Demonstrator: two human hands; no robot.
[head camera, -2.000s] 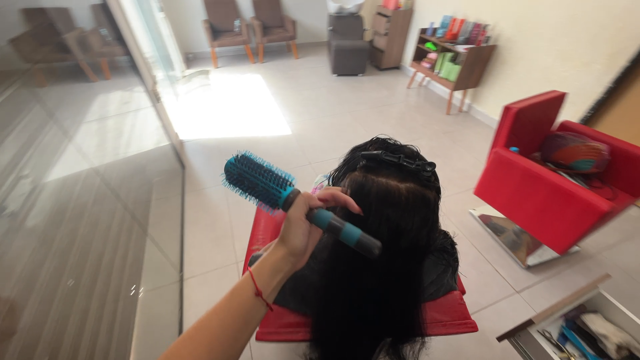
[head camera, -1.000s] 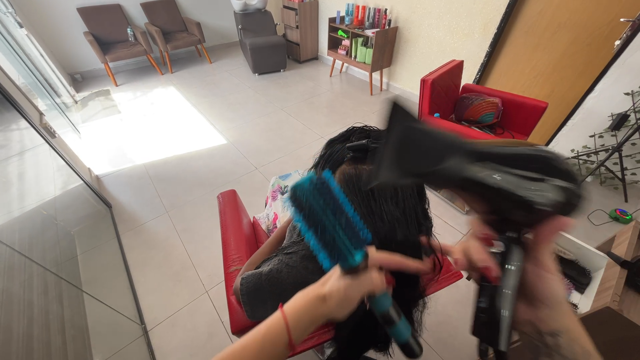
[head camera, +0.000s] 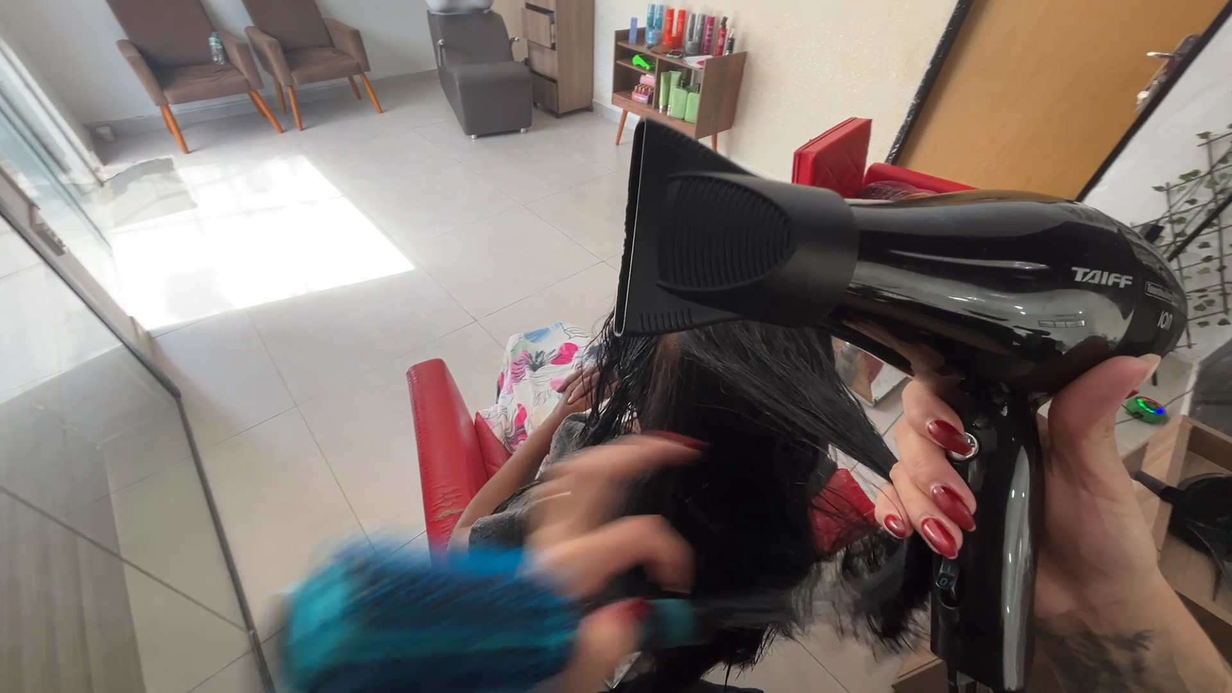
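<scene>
My right hand grips the handle of a black Taiff hair dryer, whose flat nozzle points left above a seated person's head. A lock of long black hair runs from the head to my right fingertips. Blurred by motion, my left hand is at the left side of the hair, holding a round brush with blue bristles. The brush head sticks out to the lower left. The person sits in a red chair, a floral cloth over the lap.
A glass panel stands on the left. Brown armchairs, a grey wash chair and a wooden shelf with bottles are at the back. Another red chair shows behind the dryer. At the lower right is a wooden drawer unit.
The hair dryer, absent from the oldest frame, came into view in my right hand and now appears larger and sharper. My left hand with the brush has moved down and left.
</scene>
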